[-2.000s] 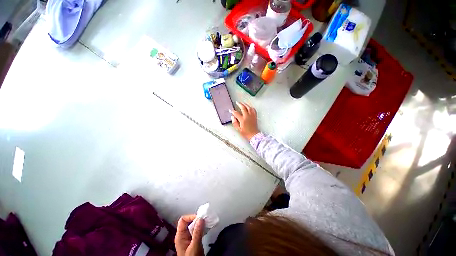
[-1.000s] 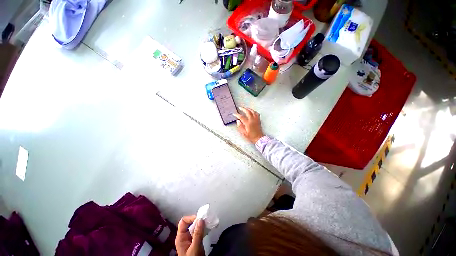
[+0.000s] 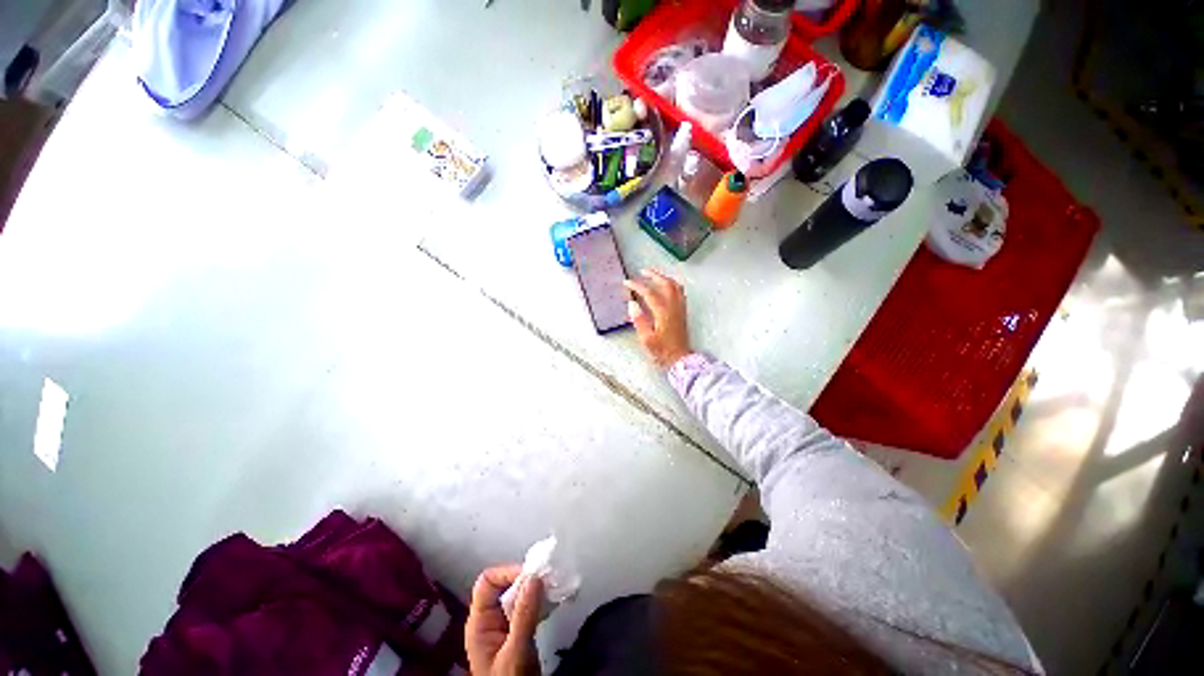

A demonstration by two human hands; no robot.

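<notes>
A smartphone with a lit screen lies on the pale table, its top end on a small blue and white item. My right hand reaches over the table, with its fingertips at the phone's right edge. It is not grasping the phone. My left hand, at the bottom edge and partly cut off, pinches a crumpled white tissue between thumb and fingers. Maroon garments with pale strips lie in a heap left of my left hand.
Past the phone stand a pen holder, a red basket with bottles and a mask, an orange bottle and a black flask. A tissue pack lies at the table edge. A red crate is beside the table. Lavender cloth lies far left.
My right fingers have shifted slightly at the phone's lower right side. The tabletop items sit slightly further right in the view. My left hand still holds the tissue.
</notes>
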